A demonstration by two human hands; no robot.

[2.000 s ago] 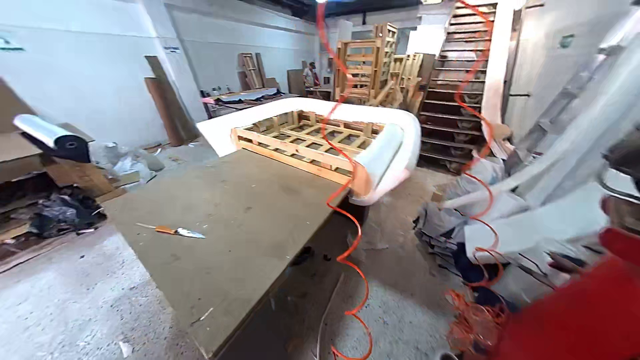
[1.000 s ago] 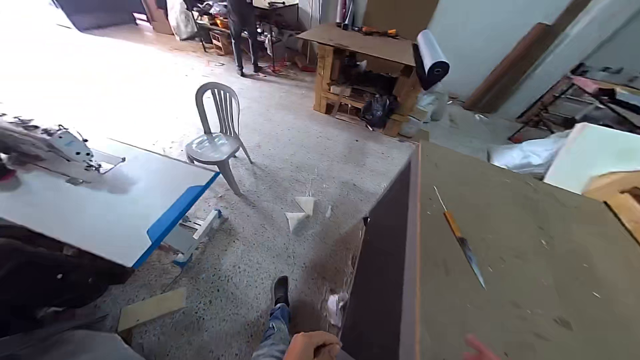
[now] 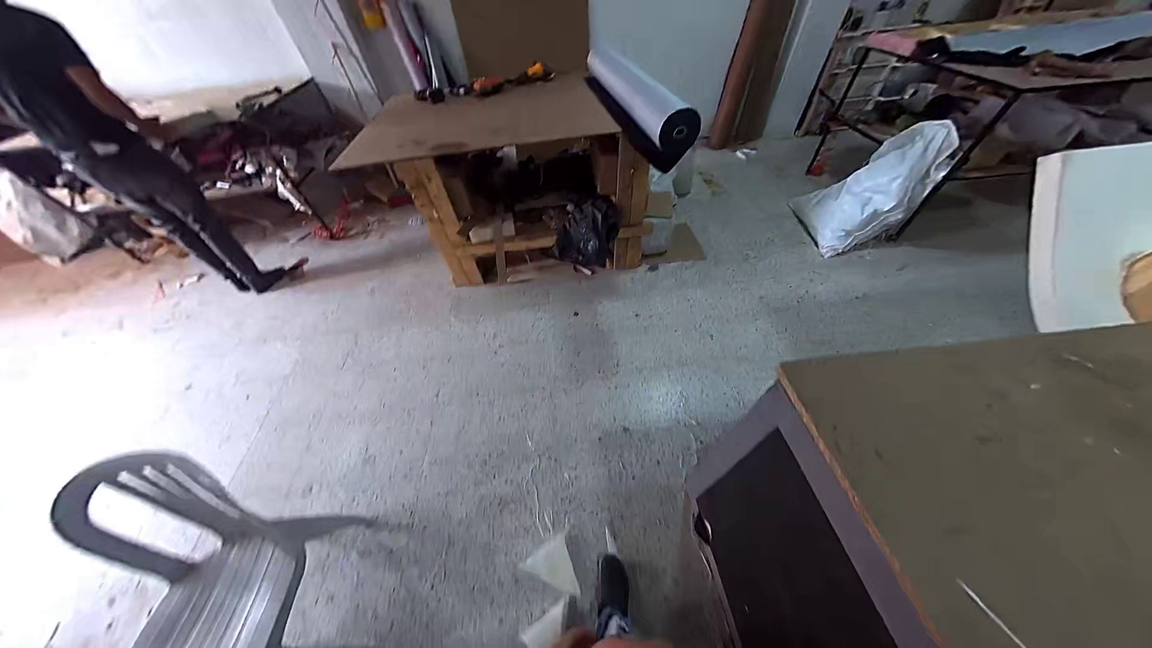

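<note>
At the bottom edge shows a small part of a bare hand, seemingly my left hand (image 3: 612, 642), just below my dark shoe (image 3: 613, 583); its fingers and anything it holds are cut off. My right hand is out of view. To the right stands a table with a brown board top (image 3: 981, 450) and a dark side panel. A thin pale sliver (image 3: 990, 612) lies on this top near the lower edge of view; I cannot tell what it is. Pale triangular scraps (image 3: 553, 565) lie on the floor beside the shoe.
A grey plastic chair (image 3: 225, 576) stands at lower left. Ahead is a wooden workbench (image 3: 477, 121) with tools and a large roll (image 3: 643, 103). A white sack (image 3: 877, 193) leans by a metal-framed table. A person in dark clothes (image 3: 135, 171) stands at upper left.
The view has swung far round from the slatted wooden frame towards the chair and workbench. The orange-handled knife seen on the table before is no longer plainly in view, nor is my right hand.
</note>
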